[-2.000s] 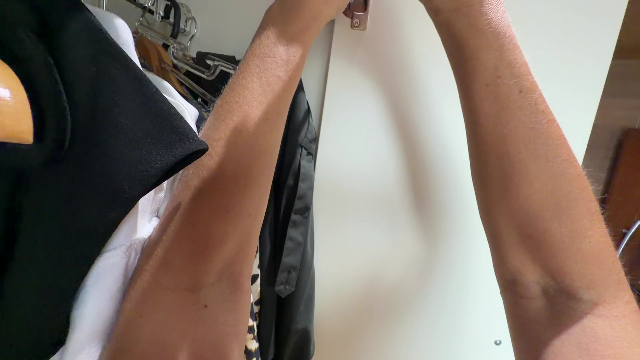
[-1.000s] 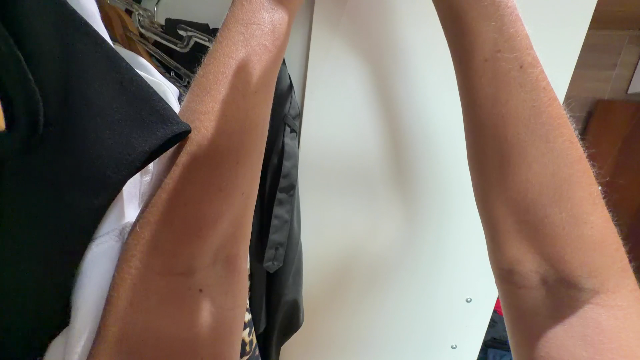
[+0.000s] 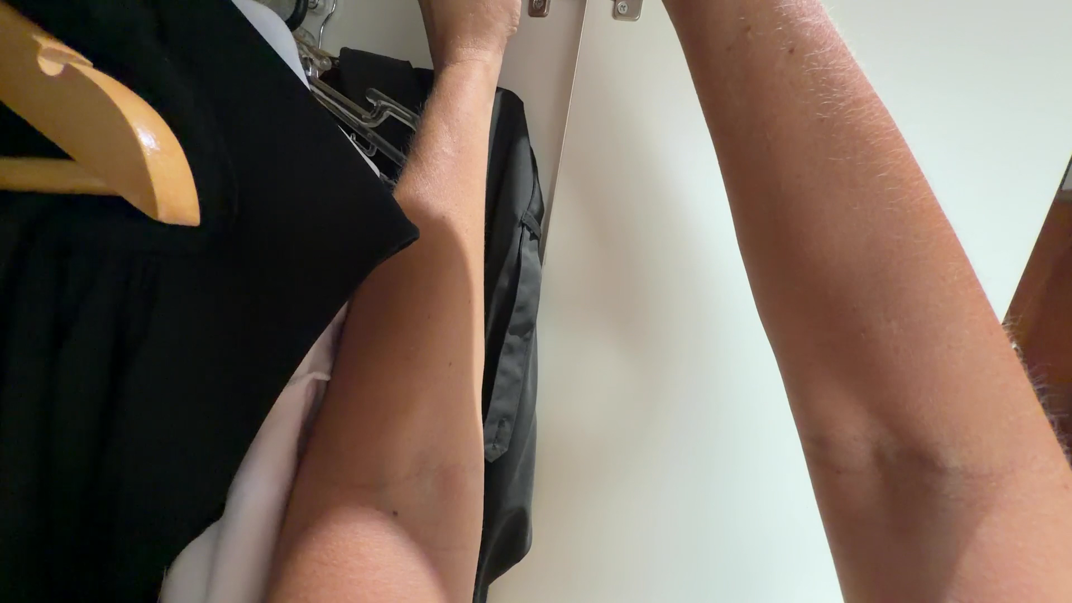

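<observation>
Only the wrist side of my left hand [image 3: 476, 23] shows at the top edge, beside a metal hinge plate [image 3: 539, 7]; its fingers are cut off by the frame. My right forearm reaches up past the top edge, so my right hand is out of sight. Between the two forearms stands a white closet door or panel [image 3: 662, 352], with a second metal plate [image 3: 626, 8] at its top. What either hand touches cannot be seen.
At left, a black garment [image 3: 276, 218] hangs near a wooden hanger [image 3: 142, 134], with white cloth [image 3: 260, 494] behind it. Metal hangers [image 3: 385, 109] and a dark satin garment [image 3: 512, 335] are around my left forearm. A reddish-brown surface [image 3: 1043, 310] shows at far right.
My left hand's wrist side has come into view at the top, where one second ago only the forearm showed. The metal plates are in view again.
</observation>
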